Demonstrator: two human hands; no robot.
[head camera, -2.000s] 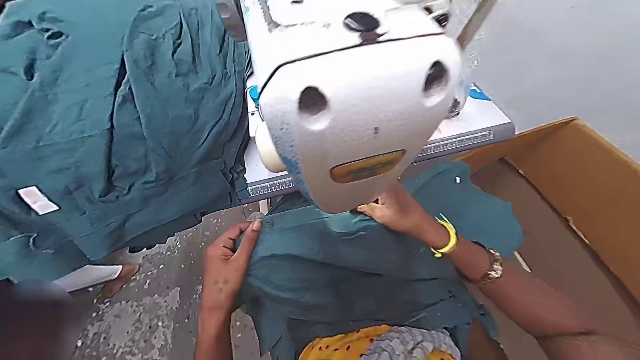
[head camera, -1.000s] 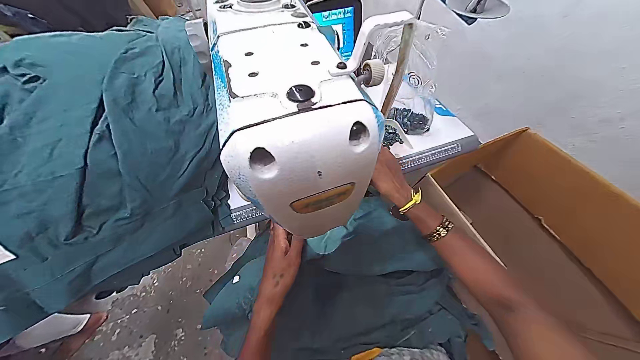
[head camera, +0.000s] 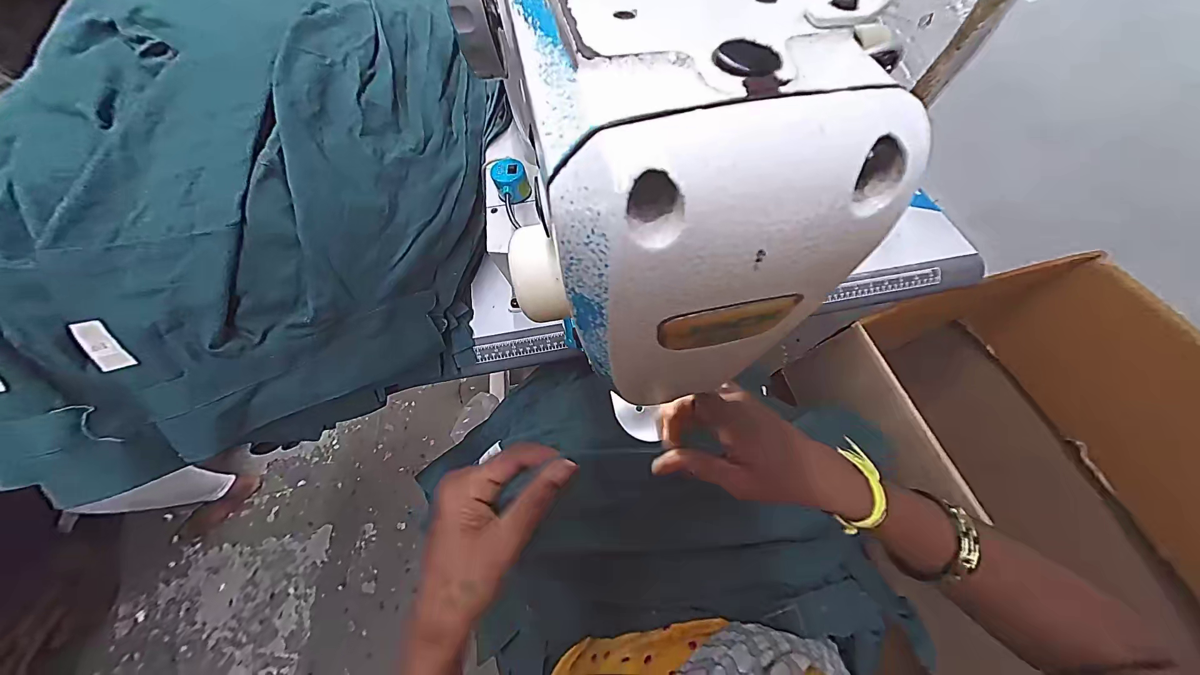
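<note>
Teal fabric (head camera: 647, 525) hangs from below the head of a white industrial sewing machine (head camera: 731, 225) toward my lap. My left hand (head camera: 487, 525) is at the fabric's left part, thumb and index finger close together; whether they pinch cloth is unclear. My right hand (head camera: 741, 445), with a yellow band and a bracelet at the wrist, is beside the white round plate (head camera: 637, 415) under the machine head. Its fingers are bent over the fabric, and the fingertips are partly blurred. The needle area is hidden behind the machine head.
A heap of teal garments (head camera: 347, 225) with white labels lies left of the machine. A cardboard box (head camera: 1031, 403) stands at the right, beside the machine bed's ruler edge (head camera: 886, 284). A person's foot (head camera: 220, 497) shows on the worn floor at lower left.
My left hand has come out from beneath the machine head to the left and nearer to me. My right hand has moved from the head's right side to below its front. The view has shifted.
</note>
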